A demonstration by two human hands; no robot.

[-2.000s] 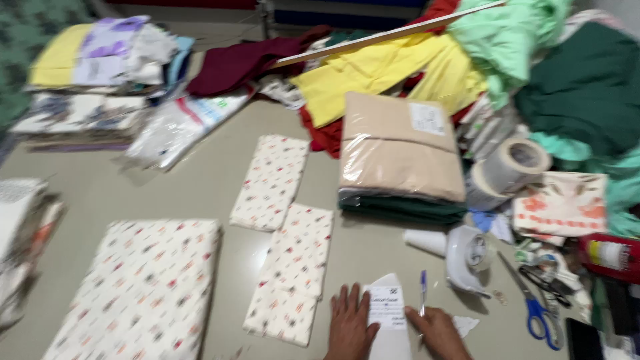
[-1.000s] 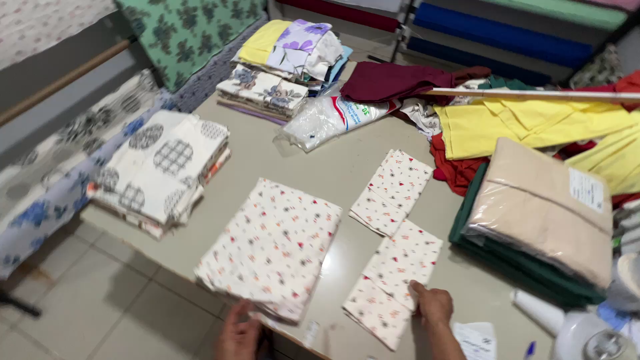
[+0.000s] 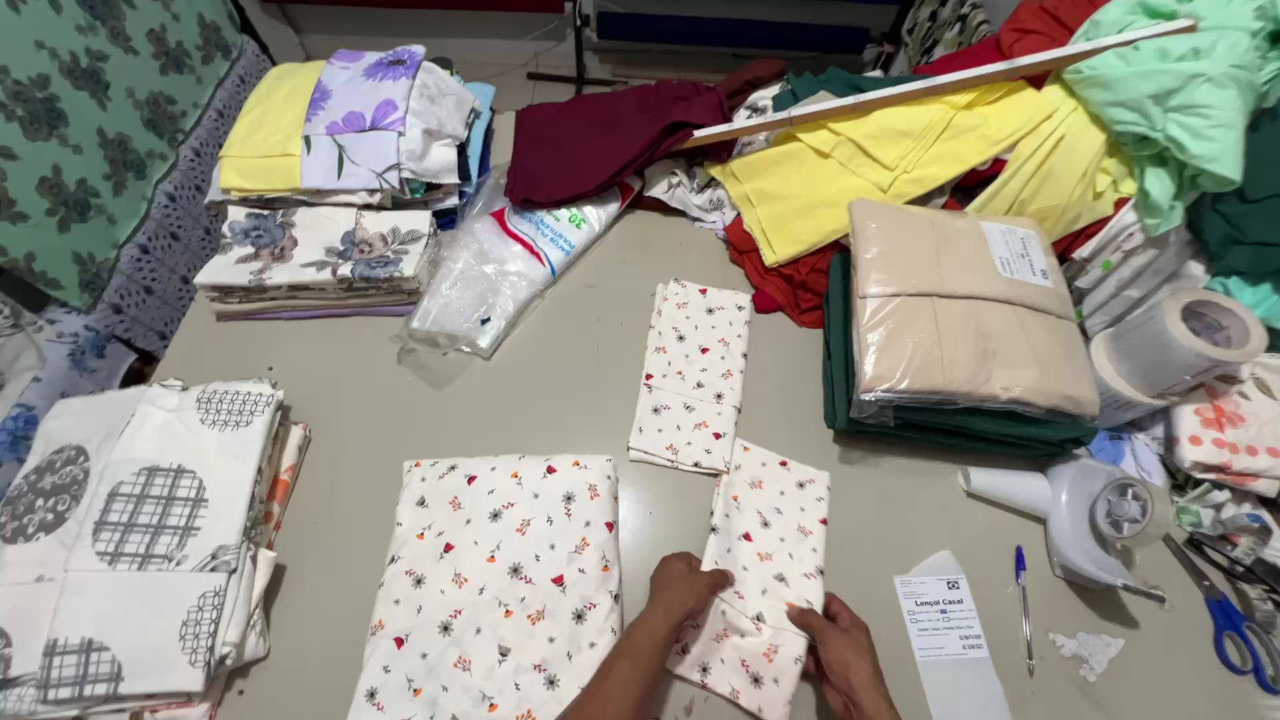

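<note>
Both hands are on a small folded piece of white floral-print fabric near the front of the table. My left hand grips its left edge, thumb on top, and my right hand pinches its right edge. Just beyond lies a similar folded floral piece, its lower end meeting the held one. A larger folded floral cloth lies to the left of my left hand. Right of my right hand are a printed paper label and a blue-capped ballpoint pen.
Folded patterned fabrics stand at the left, more stacks behind. A plastic bag pack lies mid-back. Bagged beige fabric, a tape dispenser, label rolls and blue-handled scissors are at right. A wooden strip crosses heaped cloth.
My left hand has moved from the near edge of the large floral cloth to the small folded piece, where both hands now hold it. The view has swung back to the right.
</note>
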